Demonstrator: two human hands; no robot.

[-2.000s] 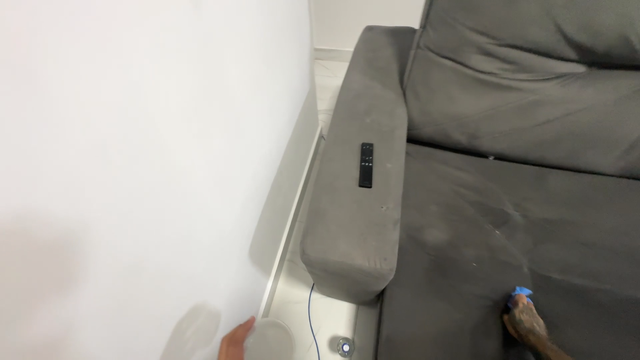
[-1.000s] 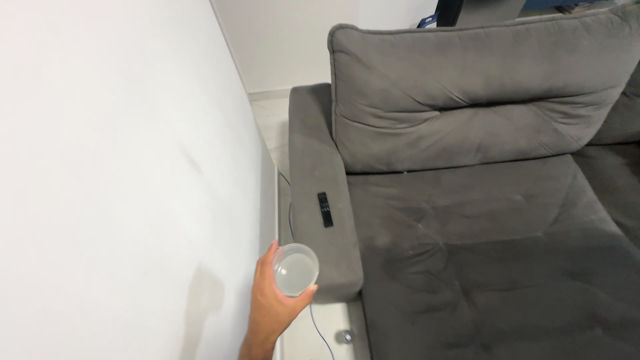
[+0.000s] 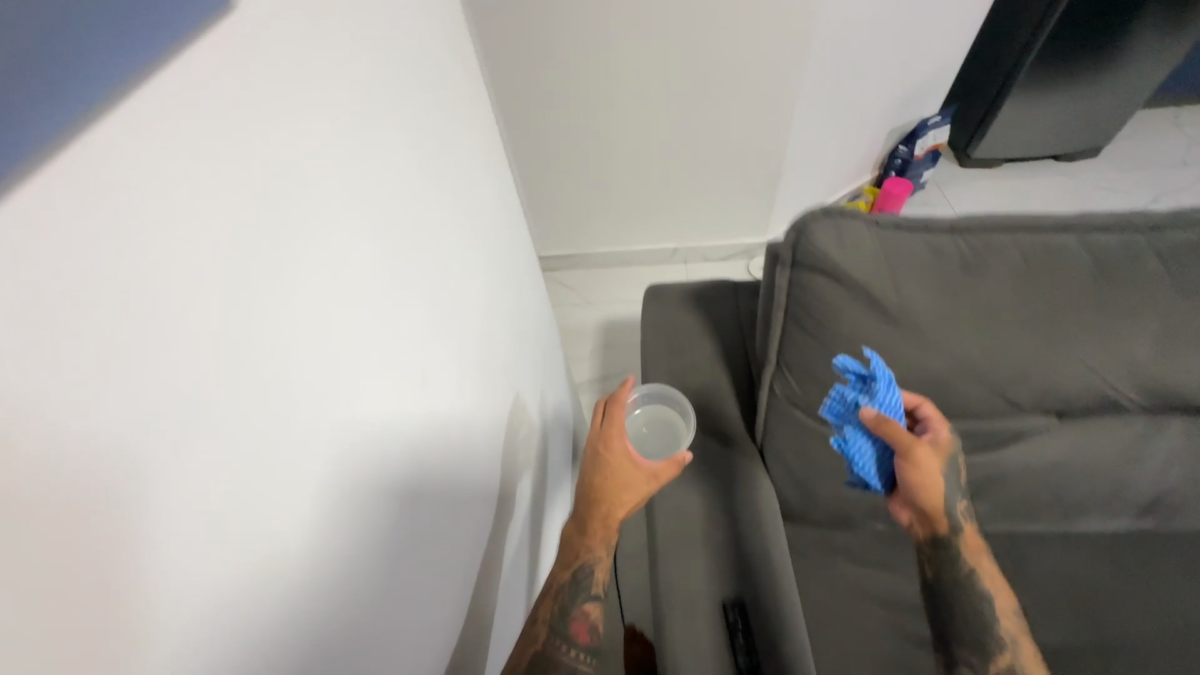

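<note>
My left hand (image 3: 621,469) grips a round translucent plastic tub (image 3: 660,424) with liquid in it, held above the outer side of the grey sofa armrest (image 3: 703,511). To the right, my right hand (image 3: 919,464) holds a crumpled blue cloth (image 3: 864,422) in front of the sofa's back cushion (image 3: 1012,337). The cloth's upper part sticks out beyond the thumb and fingers. A black remote control (image 3: 740,636) lies on the armrest, below and to the right of the tub.
A white wall (image 3: 309,375) rises close on the left. Behind the sofa, a pink object (image 3: 892,195) and a dark blue package (image 3: 923,150) stand near a large black object (image 3: 1059,84). A thin cable (image 3: 618,591) runs beside the armrest.
My right hand, over the seat with the blue cloth two seconds ago and out of view one second ago, is now raised before the back cushion. The view has shifted toward the sofa's back.
</note>
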